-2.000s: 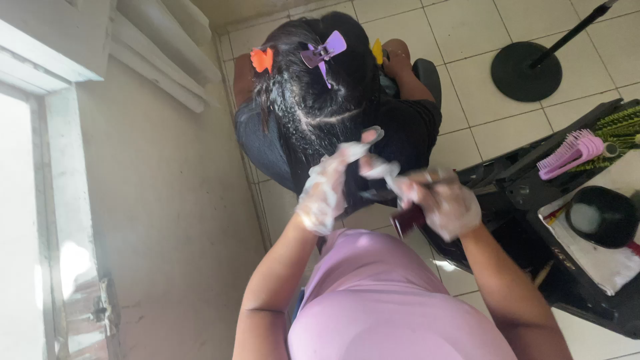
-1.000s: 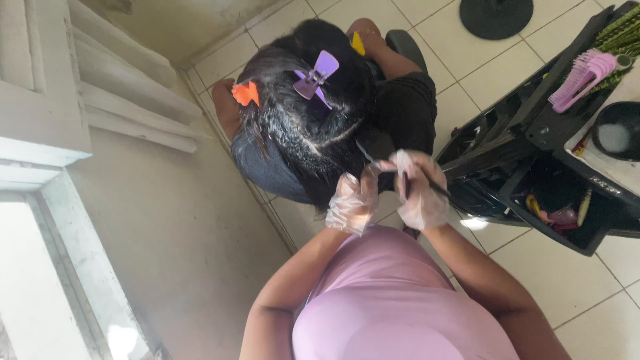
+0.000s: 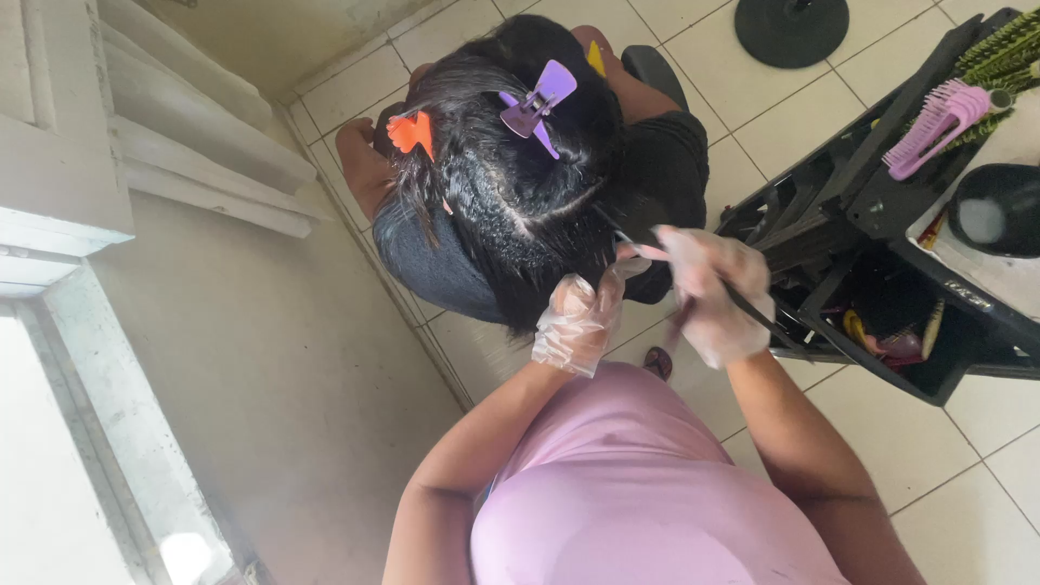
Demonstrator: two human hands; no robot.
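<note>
A seated person's dark hair [image 3: 520, 179] is parted, with white product along the parting. A purple hair clip [image 3: 540, 106] and an orange hair clip [image 3: 413, 134] hold the hair; a yellow clip [image 3: 596, 58] shows at its far side. My left hand [image 3: 583, 313], in a clear plastic glove, is at the lower right edge of the hair, its fingers bent around what looks like a strand. My gloved right hand [image 3: 719, 292] is just right of it, shut on a thin dark-handled tool [image 3: 751, 310], probably a tint brush, whose far end lies by the hair.
A black salon trolley [image 3: 877, 236] stands at the right, with a pink vent brush [image 3: 934, 134], a black bowl [image 3: 999, 207] and an open drawer of small items. Beyond is a round black stand base [image 3: 792, 28]. A wall [image 3: 284, 366] and white curtain [image 3: 195, 138] lie left.
Both hands have stayed low at the right of the hair; the right hand's tool, blurred earlier, now points toward the hair. The view has shifted, showing more of the trolley drawer.
</note>
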